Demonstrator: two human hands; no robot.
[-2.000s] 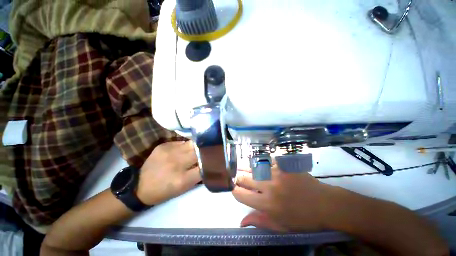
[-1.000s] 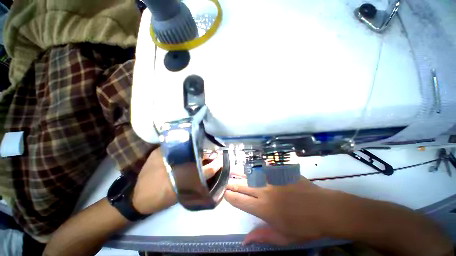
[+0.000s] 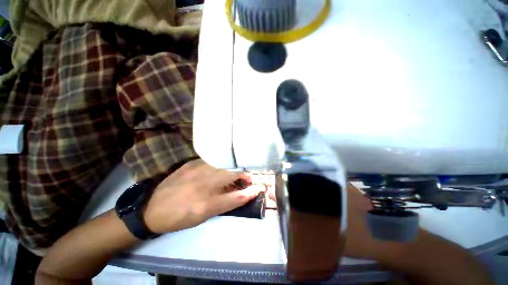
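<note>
The tan jacket (image 3: 100,14) with its plaid lining (image 3: 72,106) lies at the left, and a plaid sleeve (image 3: 159,100) runs under the machine head. My left hand (image 3: 192,195), with a black wrist band, has its fingertips on a dark piece at the sleeve end (image 3: 250,209), beside the needle area (image 3: 267,181). My right hand (image 3: 359,222) is mostly hidden behind the chrome guard (image 3: 314,222); its wrist and forearm show to the right. Its fingers and what they touch cannot be made out.
The white machine head (image 3: 362,89) fills the upper right, with a grey ribbed knob (image 3: 264,14) and yellow ring on top. A grey cylinder (image 3: 392,224) hangs under it. A measuring scale (image 3: 223,270) runs along the table's front edge. A white label (image 3: 11,139) is at far left.
The view has shifted, so the machine head appears larger and farther right. The dark piece now shows below my left fingers. The guard now covers most of my right hand.
</note>
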